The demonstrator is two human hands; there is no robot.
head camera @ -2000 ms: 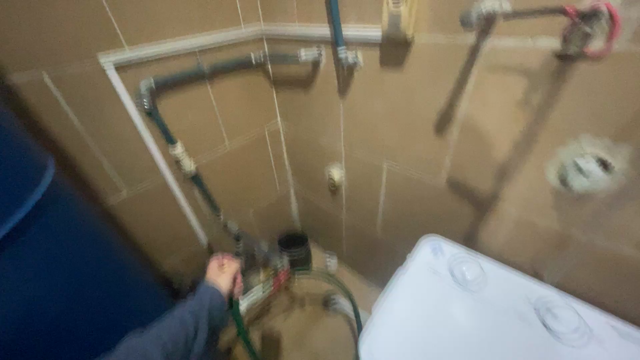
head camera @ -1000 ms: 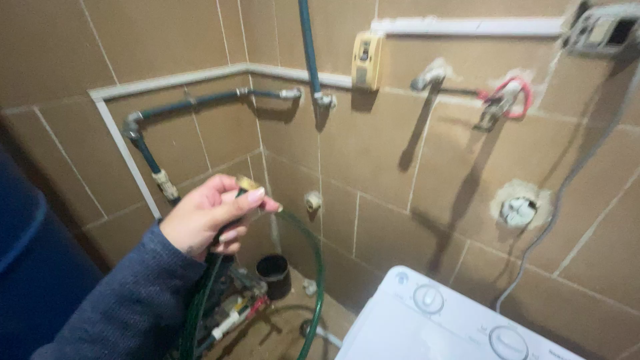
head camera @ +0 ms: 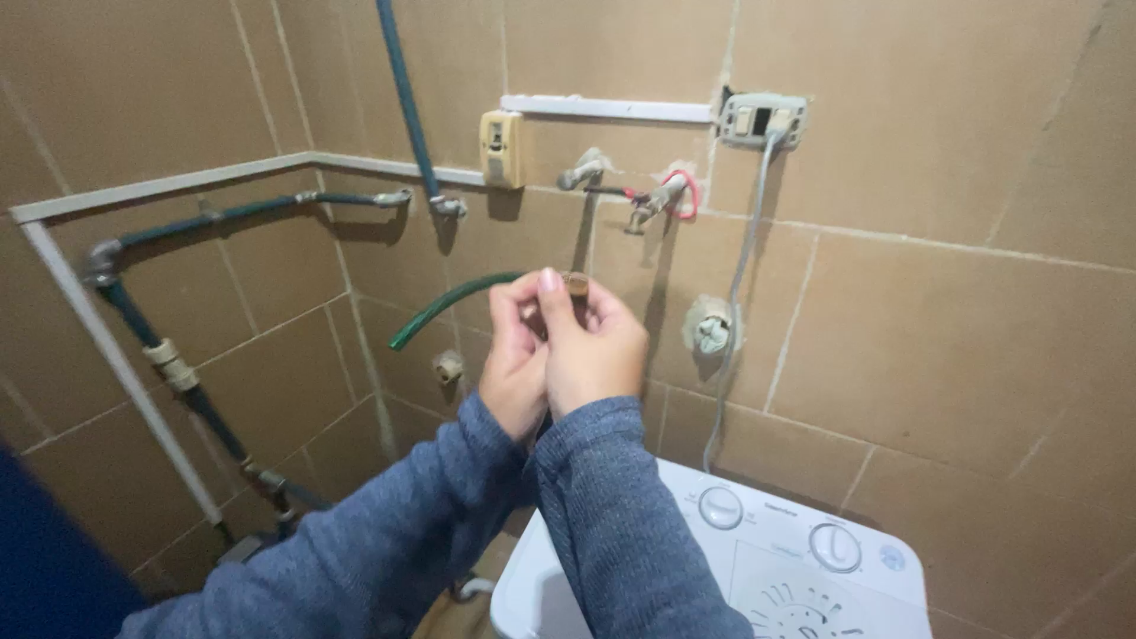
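My left hand (head camera: 517,355) and my right hand (head camera: 596,351) are together in mid-view, thumbs and fingers closed around a brass-coloured hose fitting (head camera: 576,286). A green hose (head camera: 453,304) comes out to the left of my left hand, its cut end pointing down and left. My palms hide most of the fitting and how it meets the hose. Beyond and above my hands, a metal tap (head camera: 655,206) with a red loop around its base sticks out of the tiled wall, beside a second pipe stub (head camera: 583,170).
A white washing machine (head camera: 701,550) with round knobs stands below right. Green pipes (head camera: 213,417) run along the left wall. An outlet (head camera: 763,121) holds a plug whose grey cord (head camera: 744,257) hangs down. A blue barrel-like object (head camera: 53,550) fills the lower left.
My left hand has risen from low by the pipes, bringing the hose up, and moved right. My right hand has come into view and joined it at the fitting. The view has shifted right.
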